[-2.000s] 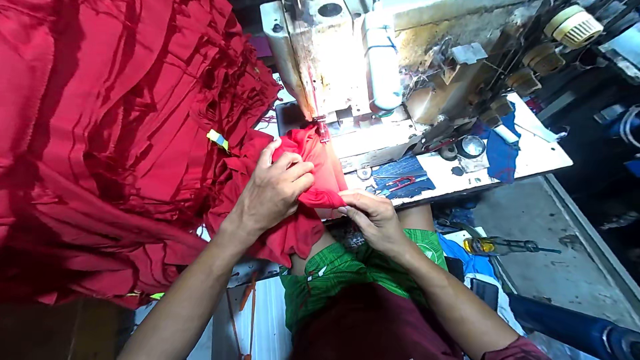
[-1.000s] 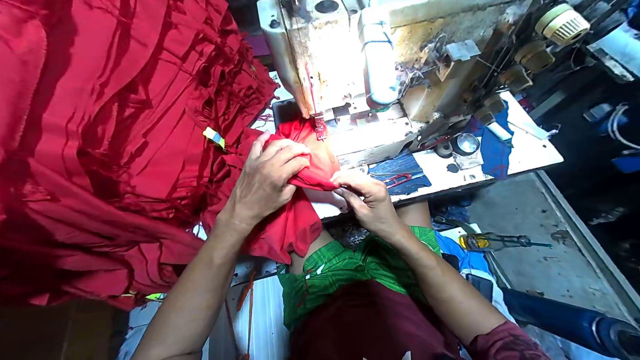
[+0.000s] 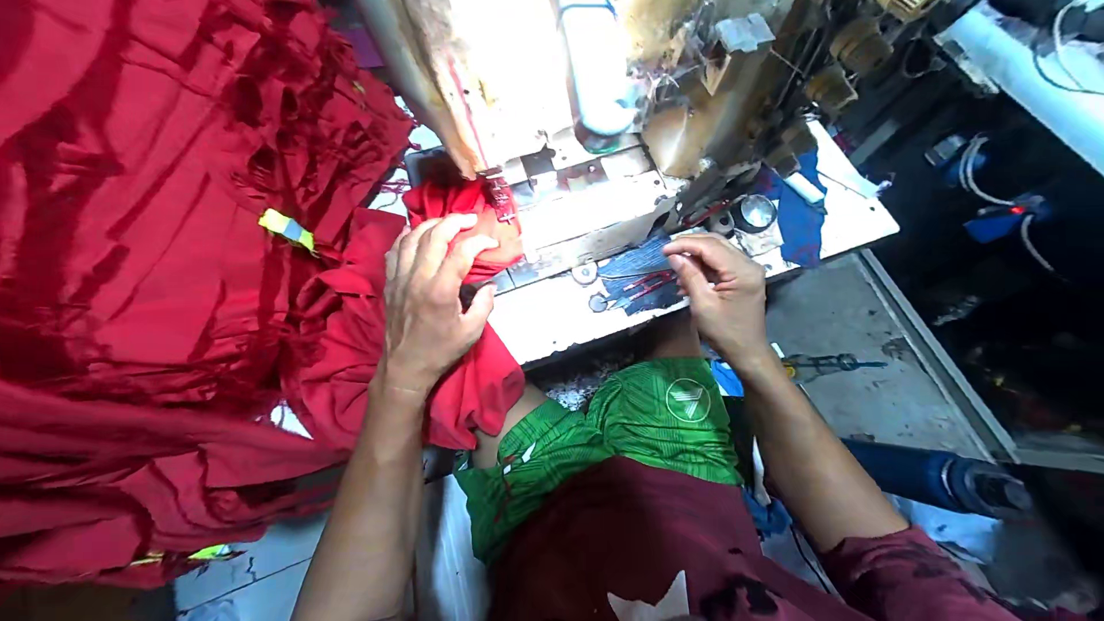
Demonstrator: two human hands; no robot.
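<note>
A sewing machine (image 3: 535, 95) fills the top middle, its needle area over red fabric (image 3: 483, 371) that hangs down off the table's front edge. My left hand (image 3: 435, 293) rests on this fabric just left of the needle, fingers bent and thumb apart; whether it pinches any cloth I cannot tell. To the right, over a dark blue denim scrap (image 3: 642, 272) with small red-handled tools on it, is my right hand (image 3: 720, 289). Its thumb and forefinger are together, and I cannot tell whether something thin is between them.
A large heap of red fabric (image 3: 155, 216) covers the left side, with a yellow and white tag (image 3: 287, 229) on it. Round metal parts (image 3: 755, 213) and another denim scrap (image 3: 802, 211) lie on the white table (image 3: 849, 220). A screwdriver (image 3: 832, 363) and a blue bottle (image 3: 936, 479) are lower right.
My right hand has let go of the red fabric and moved right, over the denim scrap. The left hand's fingers have spread somewhat on the cloth. The view has shifted closer.
</note>
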